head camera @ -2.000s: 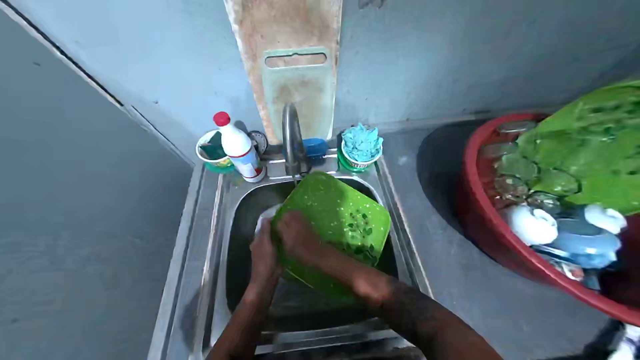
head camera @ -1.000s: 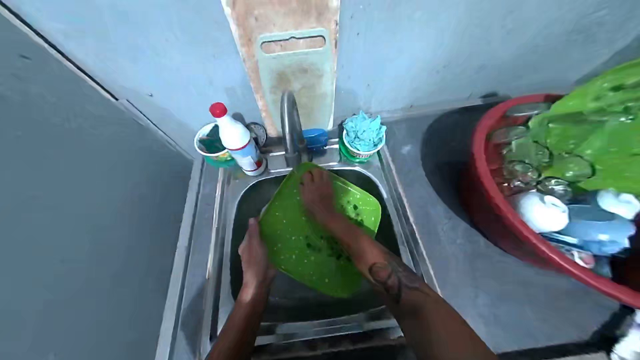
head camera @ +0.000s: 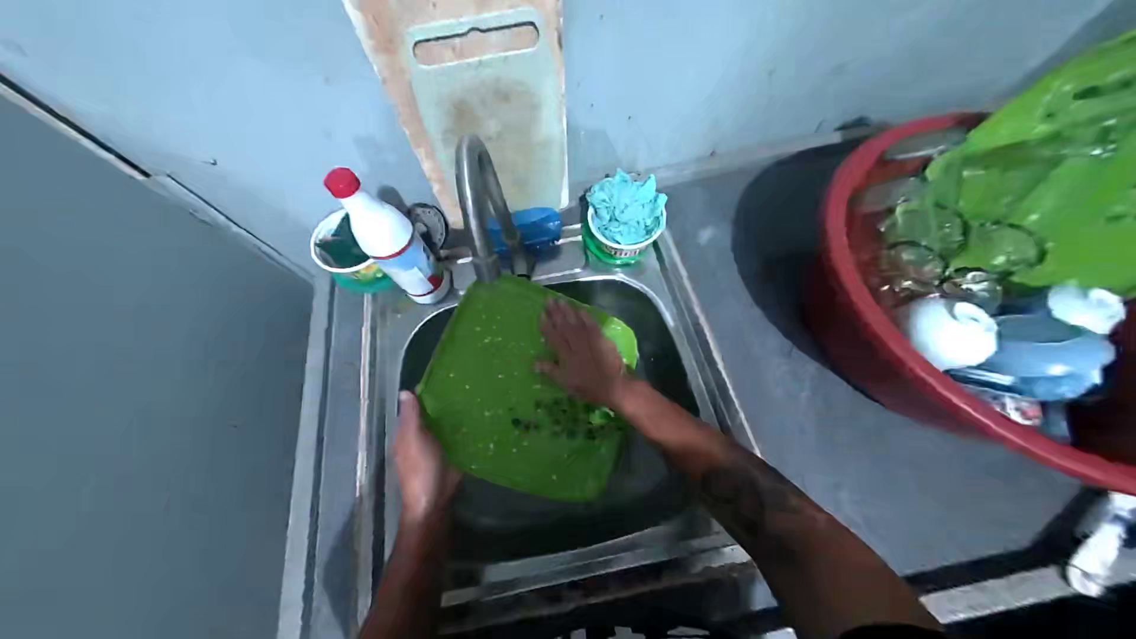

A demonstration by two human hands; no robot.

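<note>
A green plastic tray (head camera: pixel 497 399) with white specks and a dark printed pattern is tilted over the stainless steel sink (head camera: pixel 652 461), under the curved metal faucet (head camera: pixel 484 195). My left hand (head camera: pixel 422 466) grips its left edge, with the fingers hidden behind it. My right hand (head camera: pixel 581 355) lies flat on the upper right part of the tray, fingers spread and holding nothing. Whether water runs from the faucet cannot be made out, since the tray covers the area below the spout.
Behind the sink stand a white bottle with a red cap (head camera: pixel 386 232), a tub with a dark scrubber (head camera: pixel 342 253), a blue object (head camera: pixel 535 227), a tub with crumpled blue material (head camera: pixel 626 213) and a cutting board (head camera: pixel 497 106). A red basin (head camera: pixel 852 293) of glasses and dishes occupies the right.
Two seconds ago both hands were close together at the tray's left side. My right hand has since moved right across the tray, and the tray has turned.
</note>
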